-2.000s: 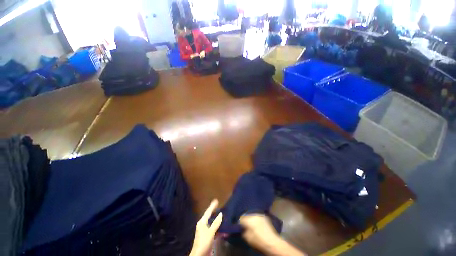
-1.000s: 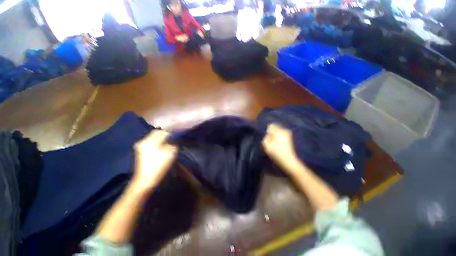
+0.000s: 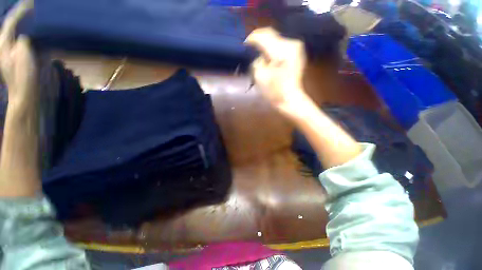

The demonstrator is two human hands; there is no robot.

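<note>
A dark navy garment [image 3: 140, 31] is stretched wide and held up at the top of the view, blurred, above and beyond the neat stack. My left hand [image 3: 18, 60] grips its left end near the picture's edge. My right hand [image 3: 277, 63] grips its right end. The neat navy stack [image 3: 140, 113] lies on the brown table at left centre, its top smooth. The loose pile [image 3: 370, 137] is at the right, partly hidden by my right forearm, with a small white tag showing.
A greyer stack [image 3: 50, 116] stands left of the navy one. Blue bins [image 3: 394, 71] and a grey-white bin [image 3: 454, 140] stand beyond the table's right edge. A dark pile [image 3: 312, 34] is at the back. The table's yellow edge [image 3: 301, 244] runs near my magenta apron [image 3: 224, 256].
The garment has gone from bunched between my hands at centre to raised and stretched wide at upper left. My hands have moved up and further apart. The view has tilted down and turned left.
</note>
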